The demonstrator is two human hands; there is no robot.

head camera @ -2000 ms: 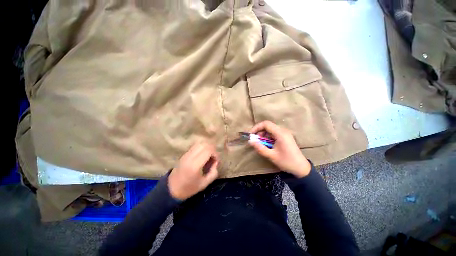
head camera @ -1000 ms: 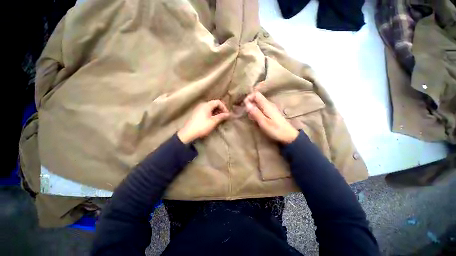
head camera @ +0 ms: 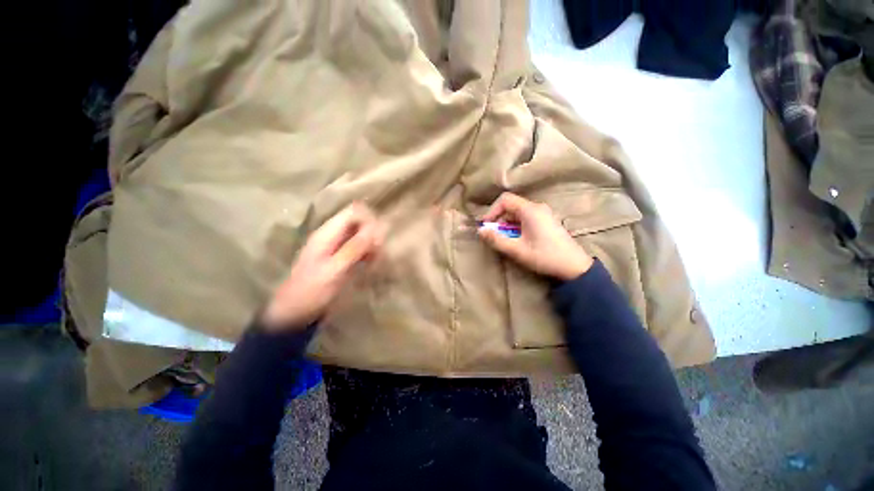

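A tan jacket (head camera: 240, 192) lies spread on the white table, its hem at the table's near edge. A side seam (head camera: 452, 297) runs down it beside a flap pocket (head camera: 541, 312). My right hand (head camera: 537, 235) holds small thread snips (head camera: 503, 229) with a blue and pink handle over the seam, near the pocket flap; the blades are blurred and hard to make out. My left hand (head camera: 331, 264) is blurred above the cloth, left of the seam. Its fingertips look close together, and I cannot tell if a thread is between them.
Dark garments (head camera: 685, 38) lie at the table's far side. Olive-khaki jackets with plaid lining (head camera: 800, 211) lie at the right end. A blue crate (head camera: 172, 408) with khaki cloth is below the table's left. The white table (head camera: 709, 173) shows between the garments.
My left hand has moved left and down, away from the seam. My right hand has moved slightly right and down, and the snips now show in it. The view has shifted.
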